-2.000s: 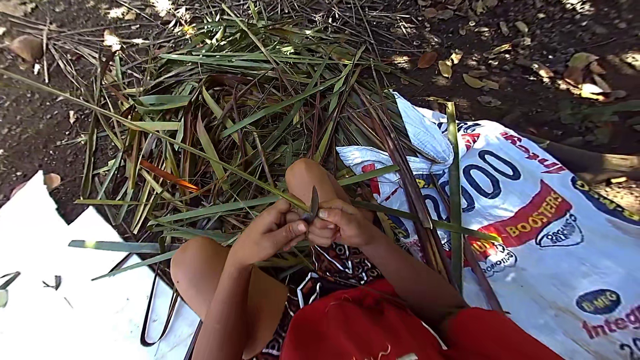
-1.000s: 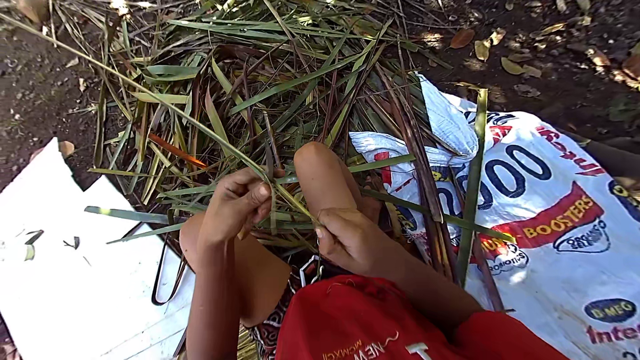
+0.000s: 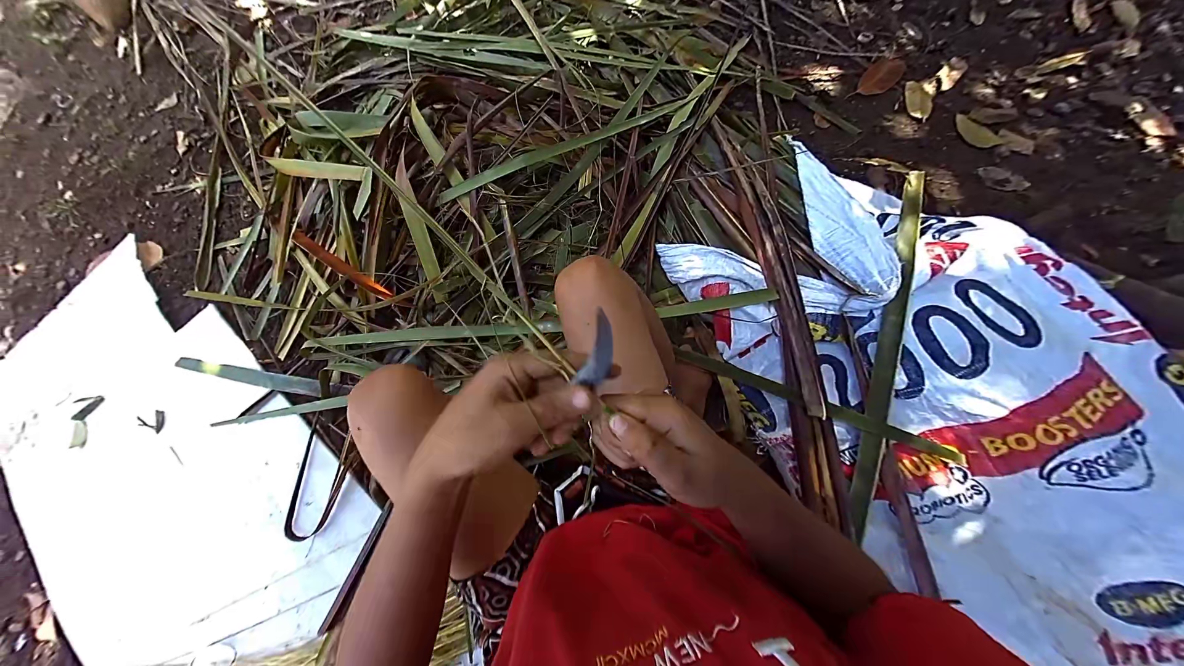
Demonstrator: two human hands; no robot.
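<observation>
Both hands meet in front of my knees. My left hand point(image 3: 518, 402) grips a small dark blade point(image 3: 598, 350), its curved tip pointing up between the hands, along with part of a long thin green leaf strip point(image 3: 421, 215). That strip runs from the hands toward the upper left over the leaf pile. The fingertips of my right hand point(image 3: 661, 442) pinch the near end of the strip, close beside the blade. The blade's handle is hidden in my fingers.
A heap of cut long leaves point(image 3: 518, 157) lies beyond my knees. At the right a white printed woven sack point(image 3: 999, 388) has leaf strips point(image 3: 890, 351) across it. A white sheet point(image 3: 139, 462) with leaf scraps lies at the left. Dry leaves point(image 3: 978, 131) dot the soil.
One second ago my hands were apart along the strip; now they are close together. The blade, visible two seconds ago and not evident one second ago, shows again between them.
</observation>
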